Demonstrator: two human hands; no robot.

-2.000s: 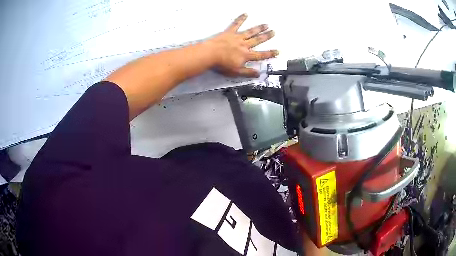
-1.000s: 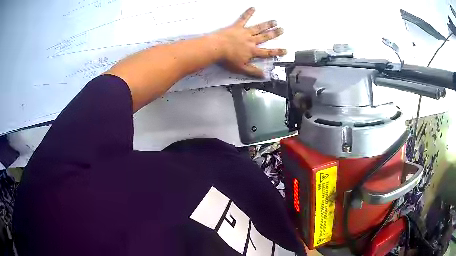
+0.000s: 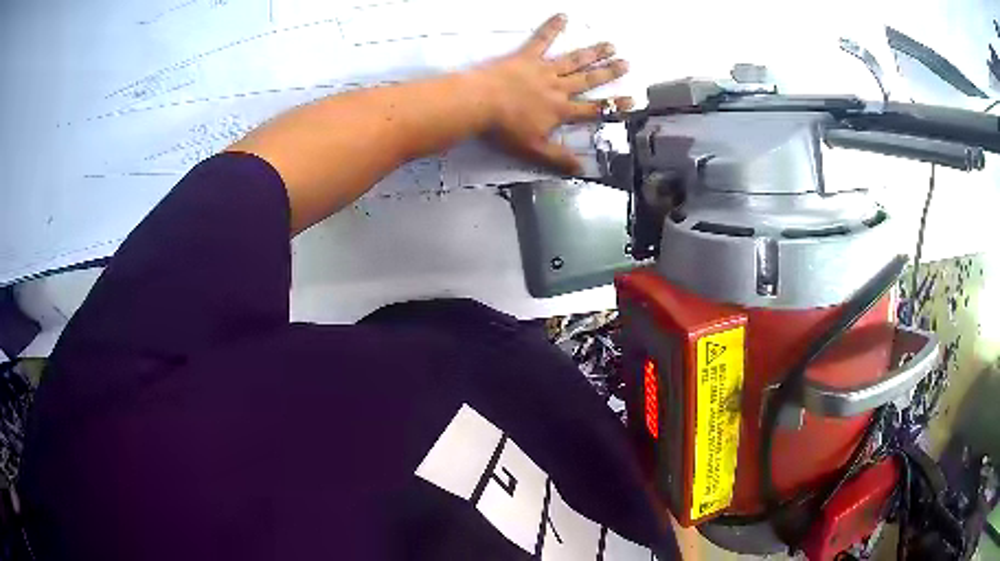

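The straight knife cutting machine (image 3: 757, 318), red and silver with lit red digits and a yellow strip, stands right of centre. Its grey base plate (image 3: 572, 236) shows on the table at its left. My left hand (image 3: 543, 96) lies flat on the white paper marker (image 3: 274, 66), fingers spread, holding nothing, just left of the knife stand (image 3: 614, 142). Thin pattern lines show on the marker. My right hand cannot be seen; only a bit of skin shows at the bottom edge, beside the motor.
Dark offcuts (image 3: 932, 60) lie on the table at the upper right. A thin black power cord (image 3: 924, 219) hangs over the table edge. The bare white table strip (image 3: 406, 258) runs in front of me. Scraps litter the floor (image 3: 954, 318) at the right.
The base plate and motor sit slightly higher in the picture, and the motor also further right than two seconds ago. My left hand has shifted slightly right and stays flat and spread.
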